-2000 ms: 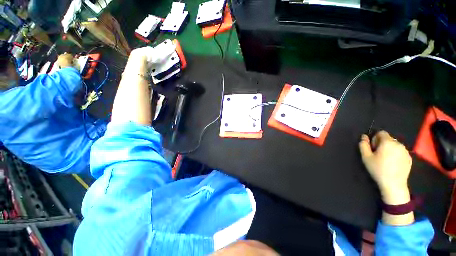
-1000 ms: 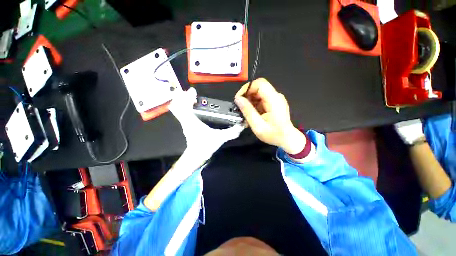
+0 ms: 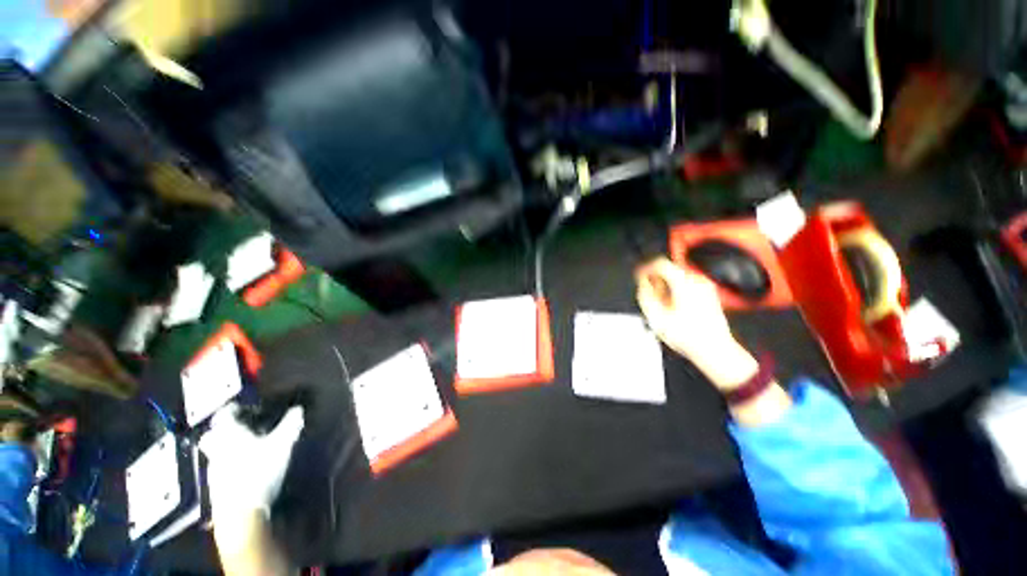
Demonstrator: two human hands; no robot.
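Note:
A white box [image 3: 617,357] lies flat on the dark mat, with no orange edge showing. Left of it, two more white boxes [image 3: 497,338] [image 3: 399,407] lie on orange-red pads. My bare right hand [image 3: 685,318] is just above the right box's upper right corner, fingers curled; blur hides whether it holds a cable. My gloved left hand [image 3: 250,452] is at the left, thumb spread, over a dark shape that may be the scanner [image 3: 282,407]; its grip is unclear. White boxes also lie left of the glove [image 3: 154,486] and above it [image 3: 213,380].
A black mouse [image 3: 728,266] on an orange-red pad and a red tape dispenser [image 3: 828,295] stand right of my right hand. A black monitor [image 3: 383,124] is at the back. A white cable [image 3: 541,253] runs from the back. Another worker's blue sleeve [image 3: 17,478] shows far left.
The box that was in both my hands is no longer held; a box now lies at the right of the row. My left hand has moved left, my right toward the mouse. The view has shifted.

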